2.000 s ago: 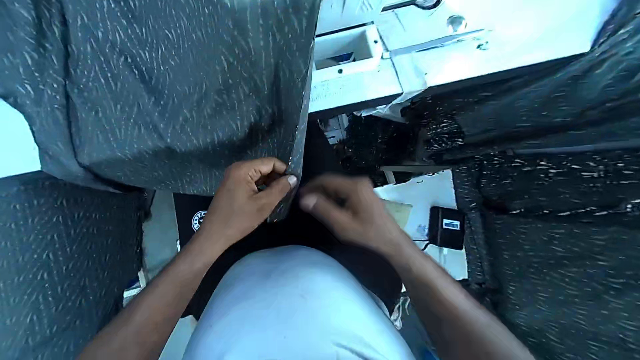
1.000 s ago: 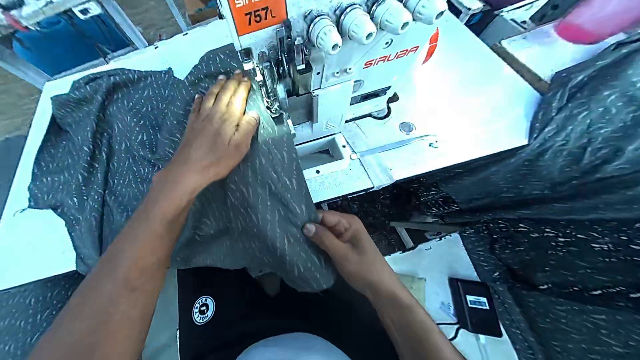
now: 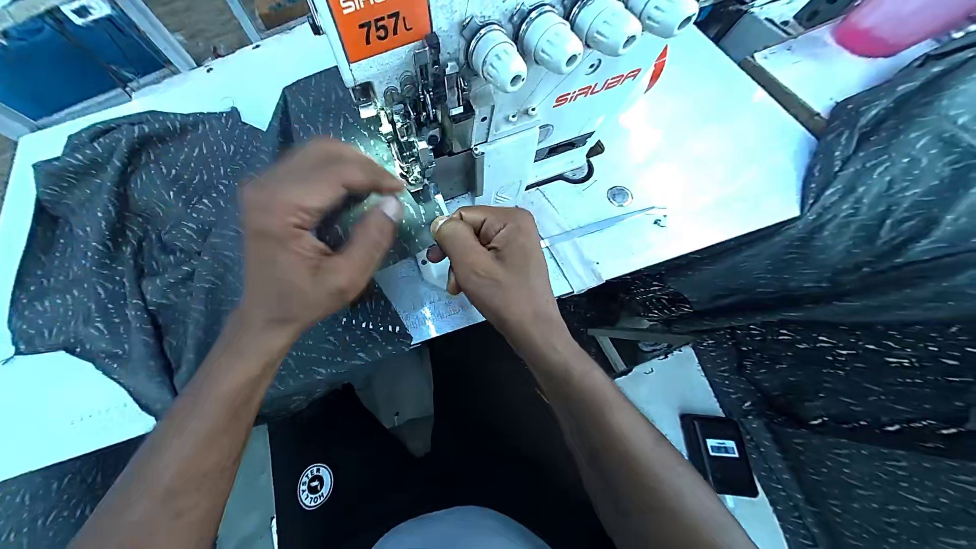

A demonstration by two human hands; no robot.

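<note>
Dark grey fabric with white flecks (image 3: pixel 198 206) lies on the white table, its right part under the needle area of a Siruba overlock sewing machine (image 3: pixel 496 130). Just left of the lit presser foot (image 3: pixel 412 160) is my left hand (image 3: pixel 313 229), blurred, thumb and forefinger curved towards each other over the fabric; whether it pinches anything is unclear. My right hand (image 3: pixel 496 267) is closed with its thumb on the forefinger, at the fabric's right edge below the presser foot. What lies between its fingers is hidden. The two hands are apart.
More dark flecked fabric (image 3: pixel 877 320) hangs and lies along the right side. A black device with a label (image 3: pixel 719 455) rests on a lower white surface. Thread tension knobs (image 3: pixel 553 38) line the machine's top. A pink object (image 3: pixel 892 27) is at the upper right.
The fabric piece, held up in front of the machine two seconds ago, now lies at the presser foot. Since one second ago, my left hand has lifted off it and my right hand has moved up towards the presser foot.
</note>
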